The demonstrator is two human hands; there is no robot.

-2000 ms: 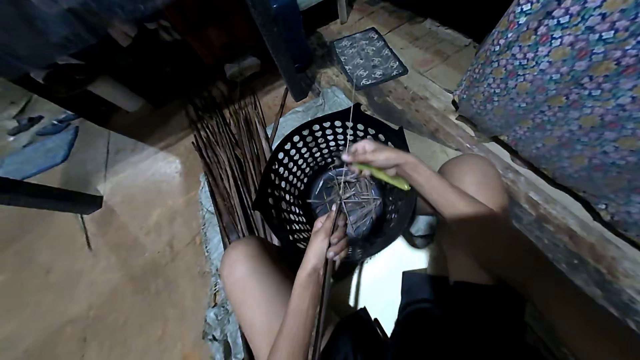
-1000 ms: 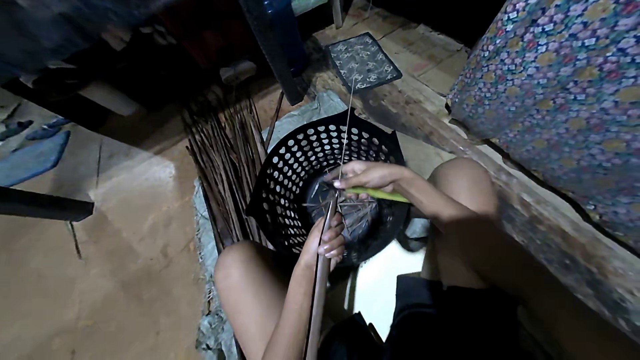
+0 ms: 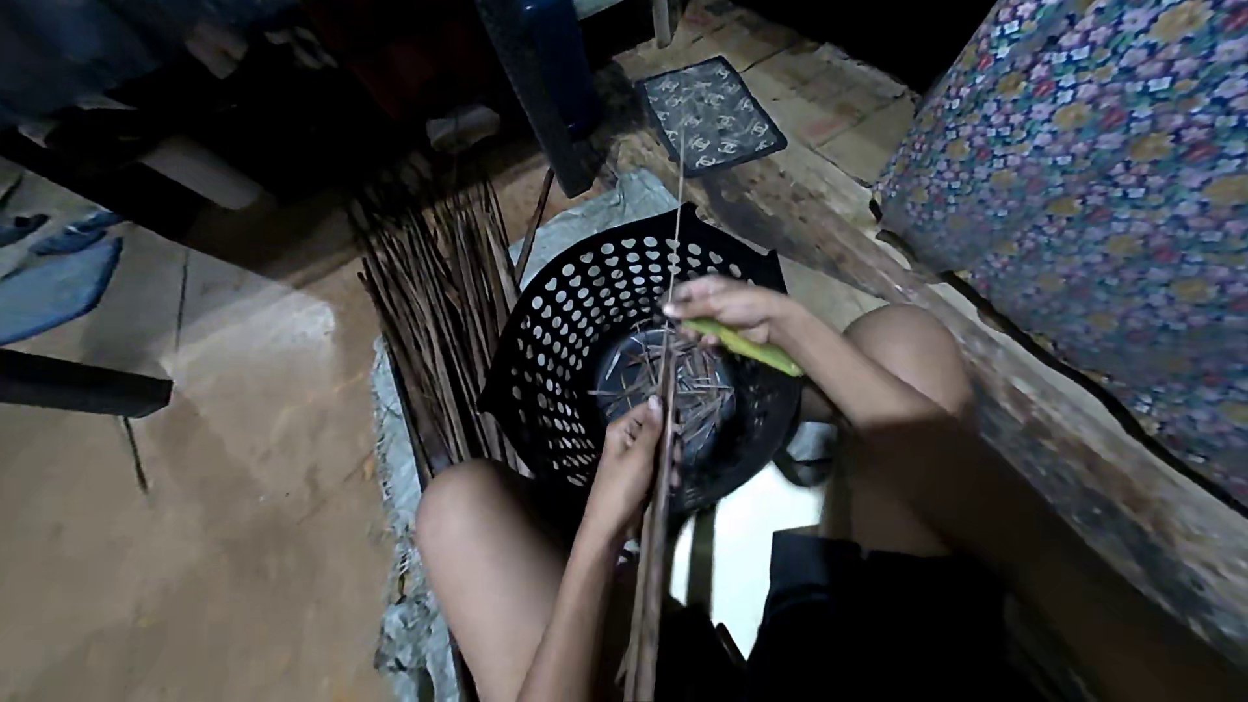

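Note:
My left hand [image 3: 636, 453] grips a long brown dried leaf strip [image 3: 651, 575] low over a black perforated plastic basket [image 3: 556, 341]. Higher up, my right hand [image 3: 726, 310] holds a tool with a yellow-green handle [image 3: 749, 349], its fingertips at the strip's thin upper part; the tool's blade cannot be made out. The strip's tip runs up past the basket's far rim. Short brown scraps [image 3: 697, 390] lie in the bottom of the basket, which stands between my knees.
A pile of long brown strips [image 3: 444, 322] lies left of the basket on a pale woven sheet [image 3: 395, 604]. A dark post [image 3: 541, 97] and a patterned mat [image 3: 712, 115] are beyond it. Flowered cloth [image 3: 1102, 195] hangs at the right.
The right hand has shifted a little along the strip, away from the left hand. Both hands were closer together one second ago, over the basket.

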